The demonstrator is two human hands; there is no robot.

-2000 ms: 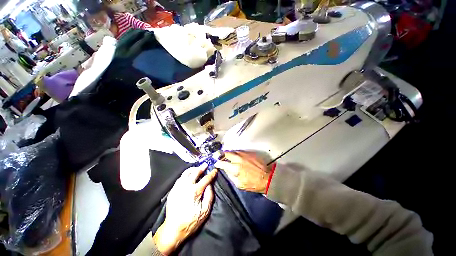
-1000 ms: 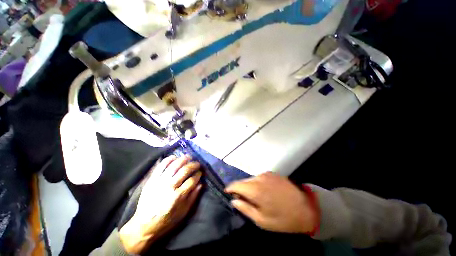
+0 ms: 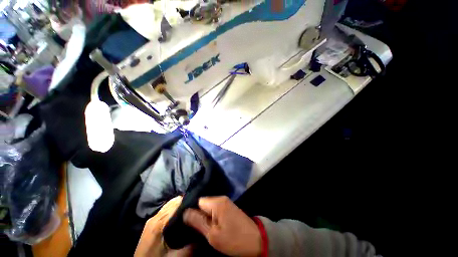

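A black garment (image 3: 130,150) lies across the machine bed and hangs over the front edge. Grey shiny lining (image 3: 170,173) shows in its middle, and a navy-blue cloth piece (image 3: 228,163) lies at its right. The cloth reaches under the presser foot (image 3: 182,120). My left hand (image 3: 159,228) holds the garment's folded black edge near the bottom; its fingers are partly hidden under the cloth. My right hand (image 3: 223,226) grips the same fold from the right, slightly blurred.
The white sewing machine (image 3: 241,40) stands behind the cloth, with a glowing lamp (image 3: 99,125) at left. Tweezers (image 3: 224,90) and black-handled scissors (image 3: 366,64) lie on the right. A clear plastic bag (image 3: 30,185) and dark cloth are at left.
Both hands have moved down toward me, away from the presser foot, and now hold a black fold. More grey lining and blue cloth show. The view has shifted.
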